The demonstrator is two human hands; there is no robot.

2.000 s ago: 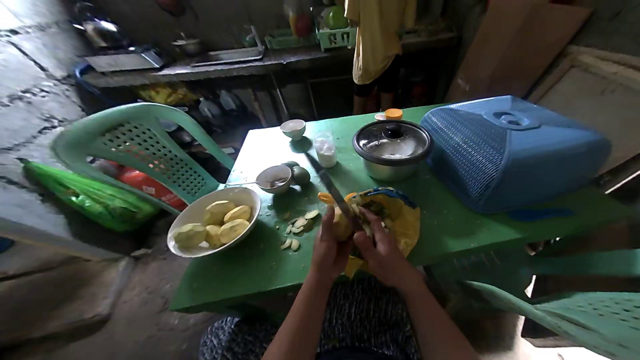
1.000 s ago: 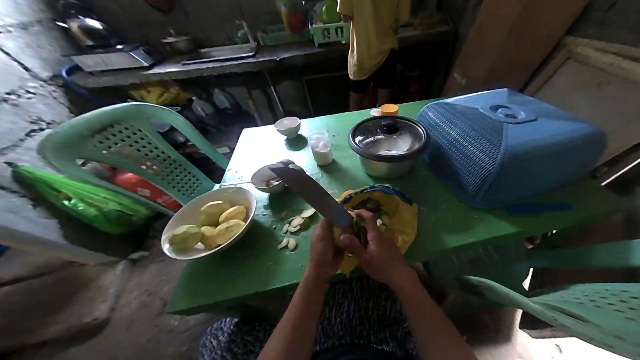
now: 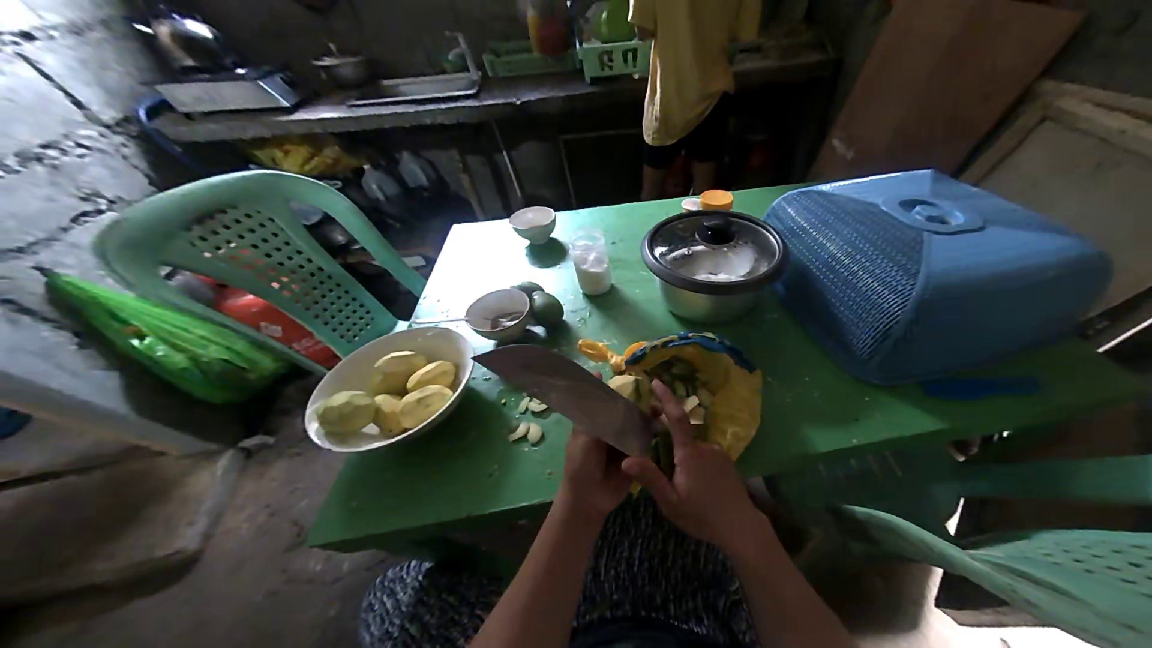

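Observation:
A broad-bladed knife (image 3: 567,389) points up and left over the table. My left hand (image 3: 594,472) is curled just below its blade, near the heel. My right hand (image 3: 697,472) is close to the heel, its index finger raised beside a pale peeled fruit (image 3: 627,387) partly behind the blade. The knife's handle is hidden, and which hand grips it is unclear. Under and beyond my hands lies a yellow bag (image 3: 742,409) with green peelings and pale pieces. Several peeled yellow-green fruits (image 3: 346,412) lie in a white bowl (image 3: 321,389) at the left.
Pale slices (image 3: 526,433) lie left of my hands. Farther back are a small bowl (image 3: 498,310), dark green fruits (image 3: 546,309), a white-filled cup (image 3: 591,265), a lidded pot (image 3: 714,292) and a blue plastic cover (image 3: 999,279). A person in a yellow shirt (image 3: 675,76) stands beyond the table.
The blade has tilted lower toward the left and now hides part of the fruit. My right index finger has straightened.

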